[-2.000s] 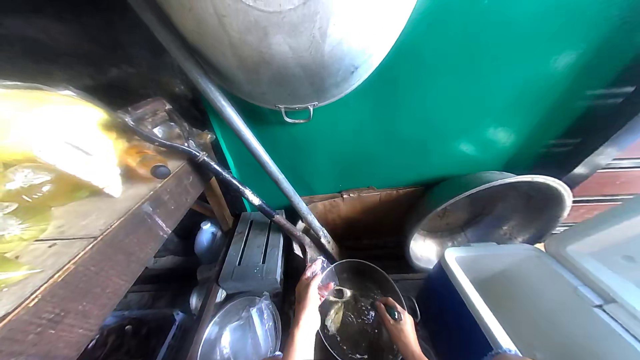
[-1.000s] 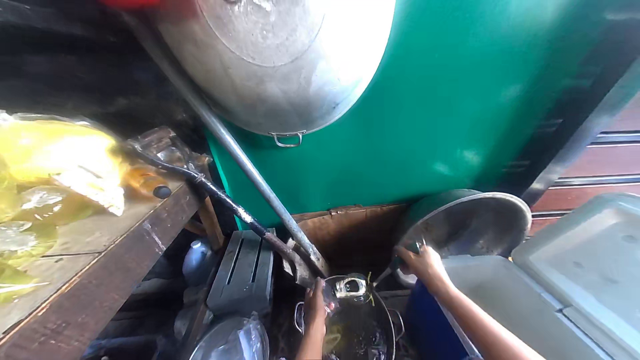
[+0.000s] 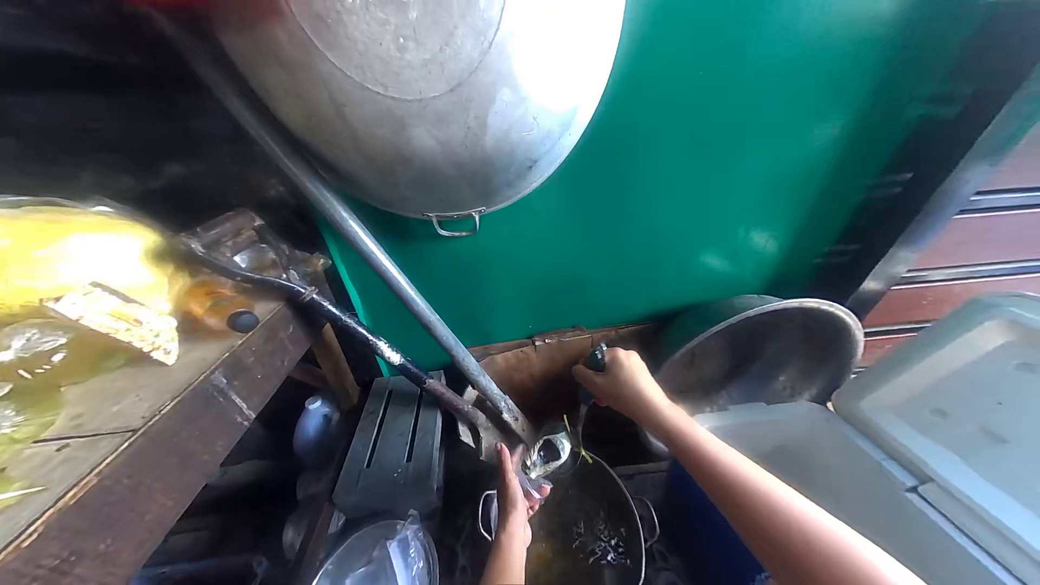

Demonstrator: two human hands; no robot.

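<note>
My left hand holds a clear plastic bag by its side, over the upper left rim of a two-handled metal pot. The pot holds dark, shiny liquid with pale bits on it. My right hand, raised above the pot's far side, grips the dark handle of a utensil that points down. The utensil's lower end is hard to make out near the bag. A thin yellow-green strand hangs at the bag's mouth.
A metal pipe and a black rod slant down toward the pot. Left are a grey slatted stool and a wooden table. Right stand a large metal basin and an open cooler. A big pan hangs above.
My right hand has risen from inside the pot to above its far side, with the utensil. My left hand remains beside the pot's rim, and the bag there now shows more plainly.
</note>
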